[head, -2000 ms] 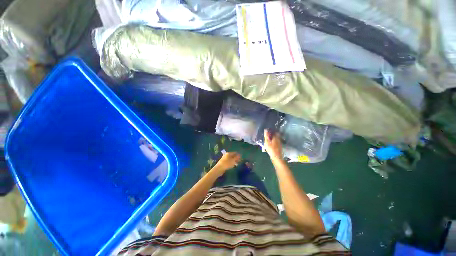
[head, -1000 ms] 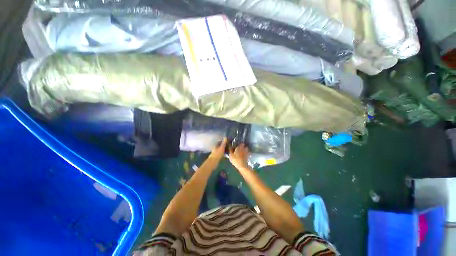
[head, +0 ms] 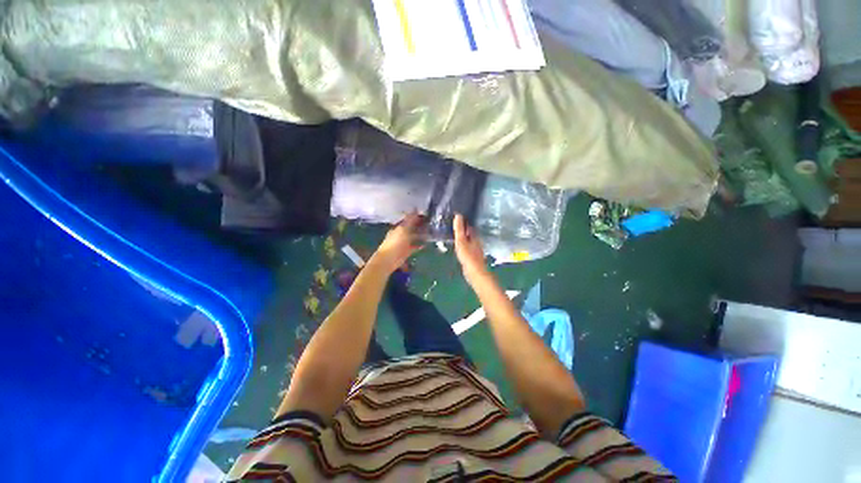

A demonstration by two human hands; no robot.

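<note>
A dark grey, plastic-covered bundle (head: 457,193) lies under the olive-green fabric roll (head: 529,123), between a pale wrapped piece (head: 378,184) and a clear-wrapped piece (head: 519,212). My left hand (head: 406,238) holds the lower left edge of the dark bundle; its fingertips are partly hidden. My right hand (head: 467,247) is at its lower right edge, fingers pointing up along it. The upper end of the bundle is hidden beneath the olive roll. A white paper sheet with coloured lines (head: 458,38) lies on the olive roll.
A large blue plastic bin (head: 236,330) is at the left. Black cloth (head: 293,174) hangs left of the pale piece. A blue box (head: 694,406) and white board (head: 802,354) are at lower right. Light blue scraps (head: 557,330) lie on the green floor (head: 604,283). Wrapped rolls (head: 604,42) are behind.
My view has moved closer to the pile. My hands came together on the dark bundle, then moved slightly apart to its two sides. The blue box now shows more.
</note>
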